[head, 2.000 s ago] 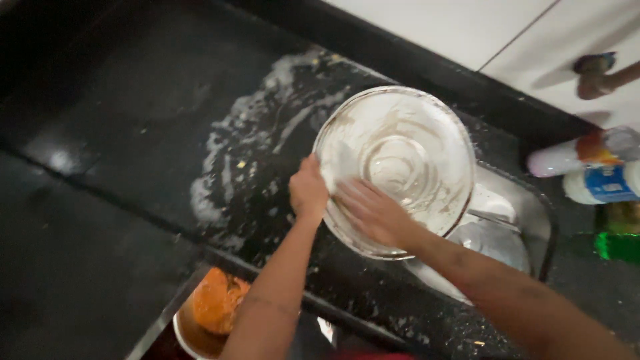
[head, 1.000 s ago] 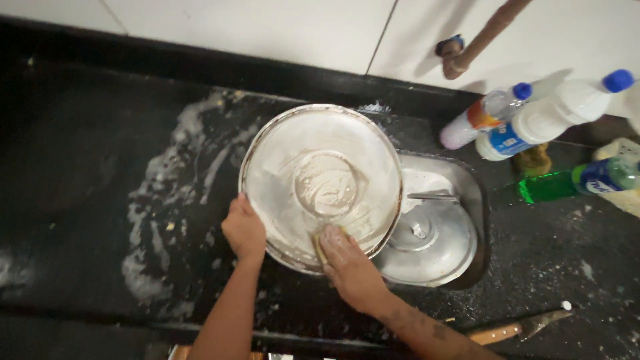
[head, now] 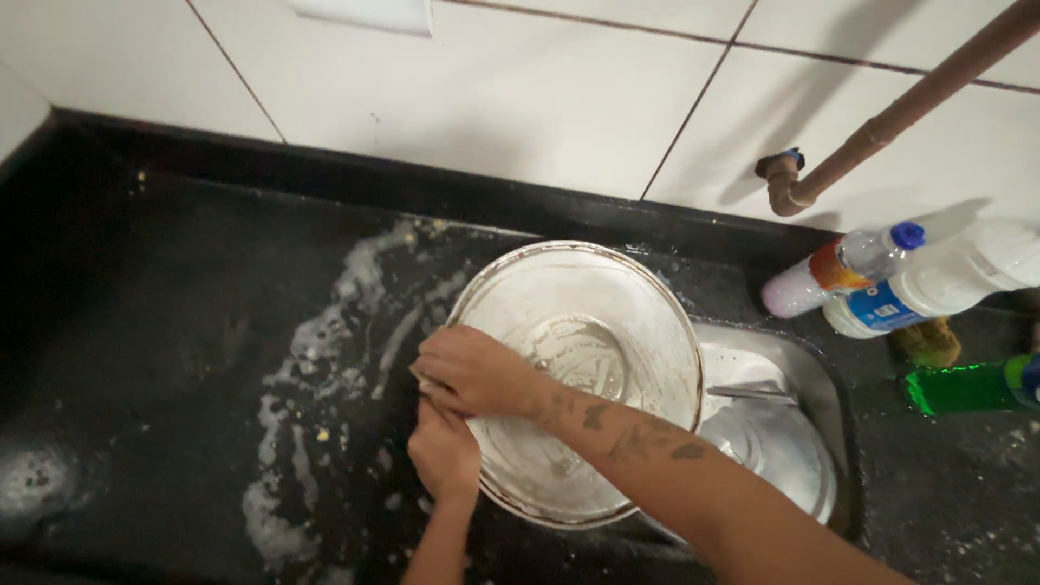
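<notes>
A round, shallow metal basin (head: 650,341) with soapy film inside lies partly over the sink's left edge. My left hand (head: 445,451) grips its left rim from the lower left. Just above it, my right hand (head: 479,374) is closed around a sponge (head: 431,383), pressed to the same stretch of rim; most of the sponge is hidden under the fingers. My right forearm crosses over the basin and covers part of its inside.
The steel sink (head: 841,406) at the right holds a metal lid (head: 780,455). Beyond stand or lean a pink-filled bottle (head: 837,272), a white bottle (head: 934,284), a yellowish sponge (head: 930,341) and a green detergent bottle (head: 967,388). Suds (head: 325,333) streak the black counter (head: 162,325); a brown pipe (head: 894,122) juts from the tiled wall.
My right hand has moved with the sponge from the basin's lower inside to its left rim, beside my left hand. The view has shifted, showing more wall.
</notes>
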